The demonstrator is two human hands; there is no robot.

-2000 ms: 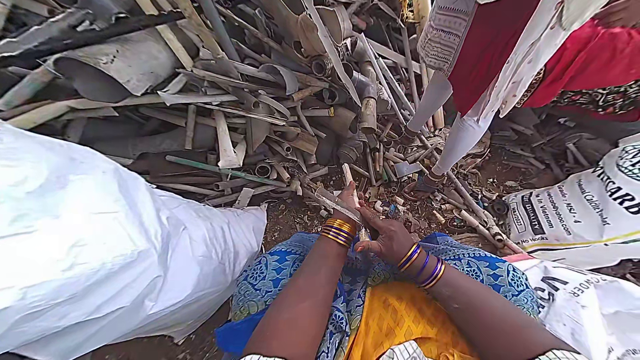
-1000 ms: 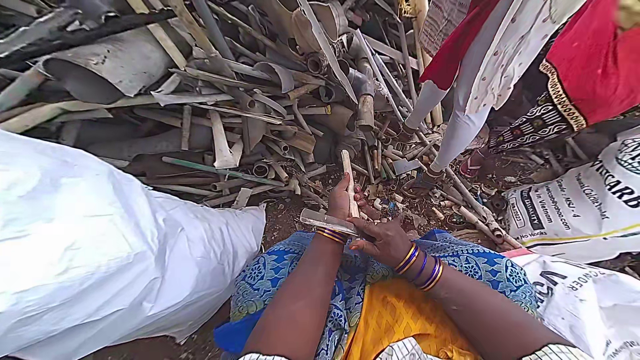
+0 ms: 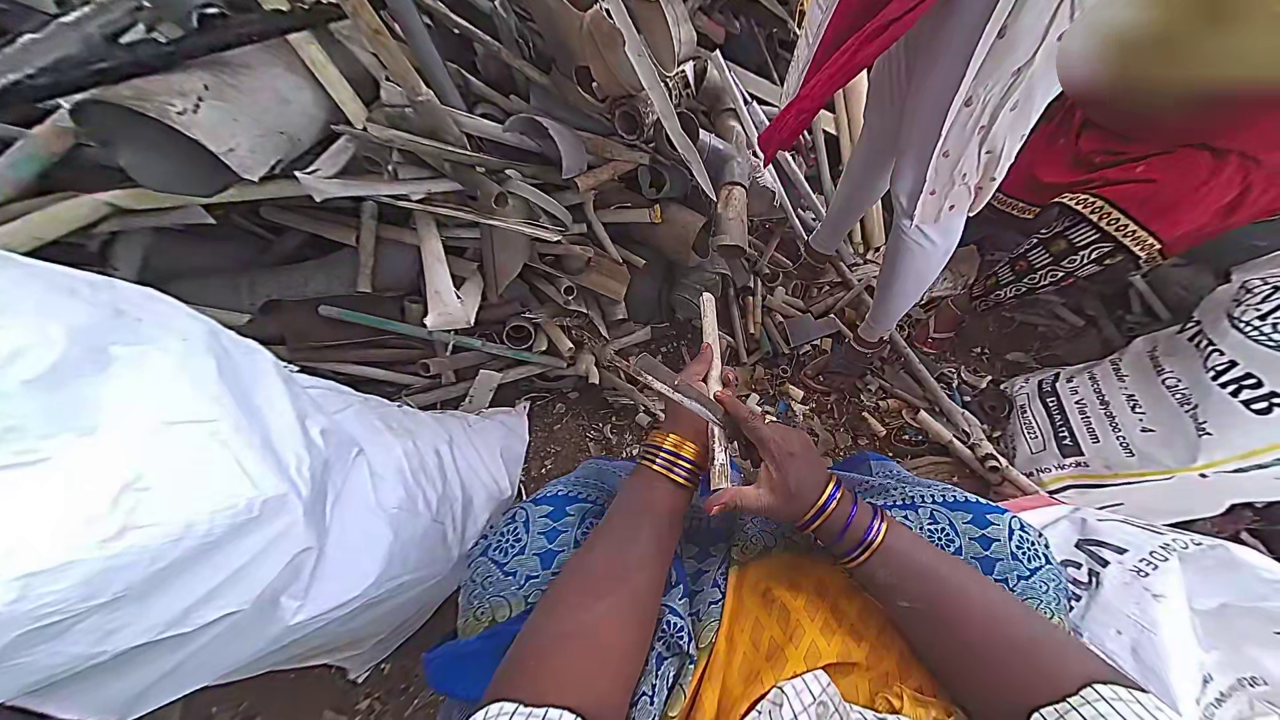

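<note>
My left hand is closed around a pale, narrow piece of pipe or plastic strip, which points away from me above my lap. A flat metal blade lies slantwise across the strip, its tip toward the upper left. My right hand is at the near end of the blade, fingers curled around it and thumb out beside the strip; the handle is hidden. Gold and purple bangles circle both wrists.
A heap of broken plastic pipes rises ahead. A large white sack bulges at left; printed sacks lie at right. A person in white leggings stands ahead right, beside red cloth. Small scraps litter the soil.
The blade has turned from nearly level across the strip to a steeper slant. The strip still stays in my left hand. At upper right, the red cloth and patterned hem have shifted.
</note>
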